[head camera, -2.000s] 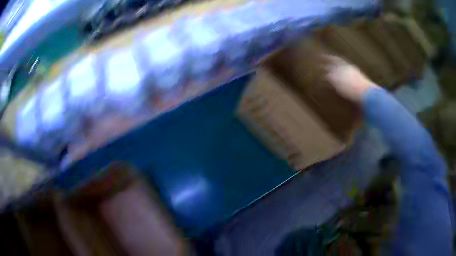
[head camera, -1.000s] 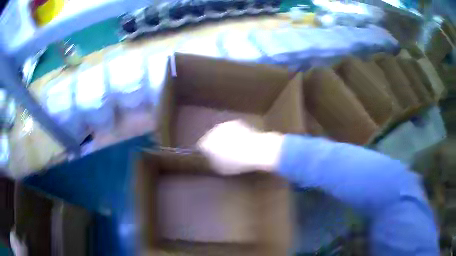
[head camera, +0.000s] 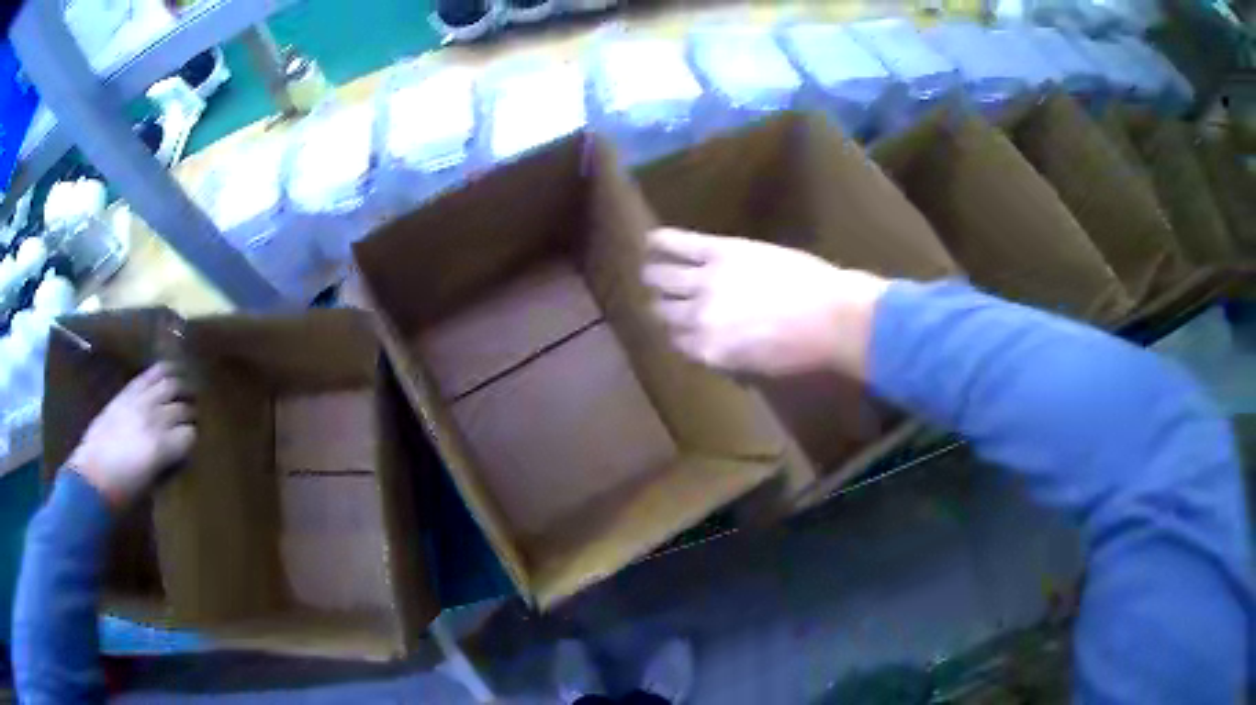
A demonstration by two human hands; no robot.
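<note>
Empty brown open-top cartons stand in a row. My left hand [head camera: 135, 438] is at the far left, its fingers curled over the wall between the edge carton and the left carton [head camera: 331, 537]. The middle carton [head camera: 558, 400] sits turned at an angle, its bare floor and seam showing. My right hand [head camera: 751, 303] is at its right wall, fingertips bent over the top edge; the thumb is not clear. The wall partly hides my left fingertips. Another carton [head camera: 882, 234] stands beside it, under my right wrist.
Bagged white main units [head camera: 537, 117] lie in a row behind the cartons. More cartons [head camera: 1019, 221] stand close together to the right. A metal shelf post [head camera: 152, 165] slants at the upper left. White units with dark fronts [head camera: 466, 14] stand further back. My shoes show on the grey floor below.
My left hand has come into view at the left cartons. The cartons by my right hand are rearranged, the middle one now turned at an angle. The view has shifted and is sharper.
</note>
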